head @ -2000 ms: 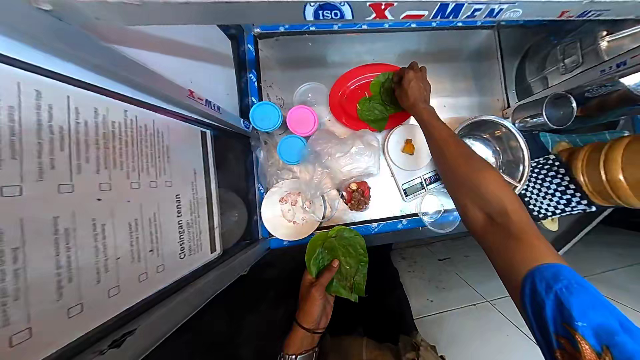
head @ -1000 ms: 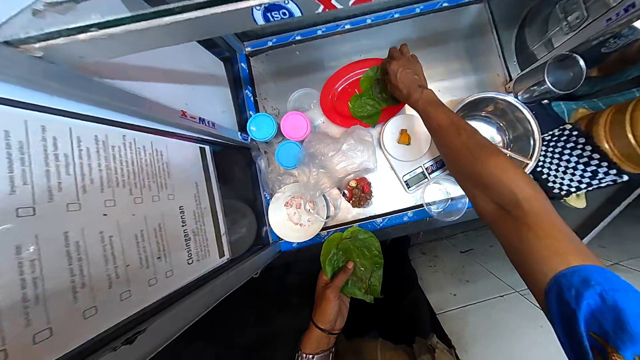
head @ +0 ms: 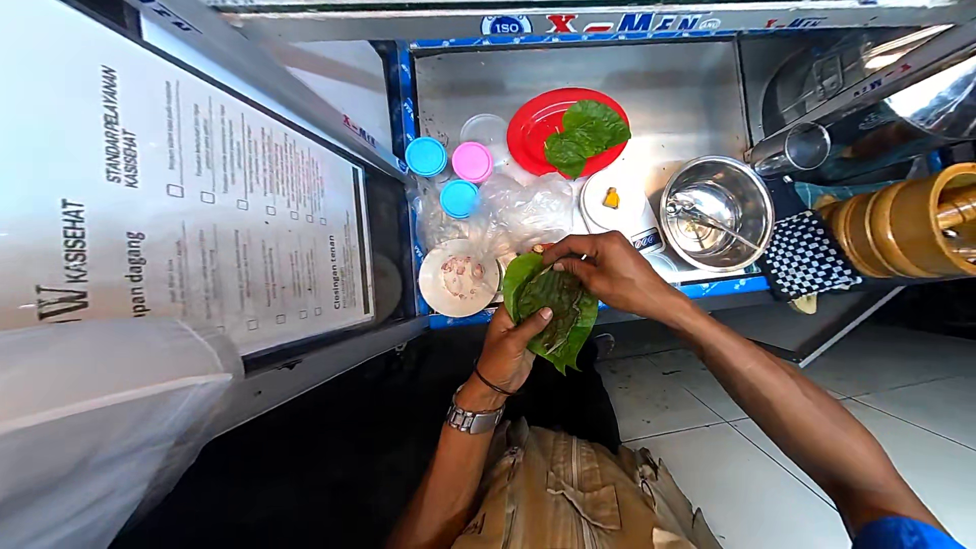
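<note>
My left hand (head: pixel 512 347) holds a stack of green leaves (head: pixel 555 305) from below, thumb on top, just in front of the metal counter. The upper leaf looks dark and creased. At the stack's upper right edge, my right hand (head: pixel 610 268) pinches a leaf between thumb and fingers. Beyond them, more green leaves (head: pixel 595 128) lie on a red oval plate (head: pixel 526 133). A small yellow-brown piece (head: pixel 611 198) rests on the white round top of a digital scale (head: pixel 598 217). Left of my hands sits a whitish round dish (head: pixel 435 286) with pinkish residue.
Blue-lidded (head: pixel 425 157) and pink-lidded (head: pixel 473 162) containers stand beside clear plastic bags (head: pixel 534 204). To the right are a steel pot (head: pixel 717 255) with a utensil inside, a checkered cloth (head: pixel 810 255), a clear cup (head: pixel 807 146) and a ribbed brown container (head: pixel 877 229). A printed board (head: pixel 259 229) borders the left.
My right hand has come from the red plate to the leaves in my left hand. Fewer leaves lie on the plate. The left hand's stack now shows a darker, creased leaf on top.
</note>
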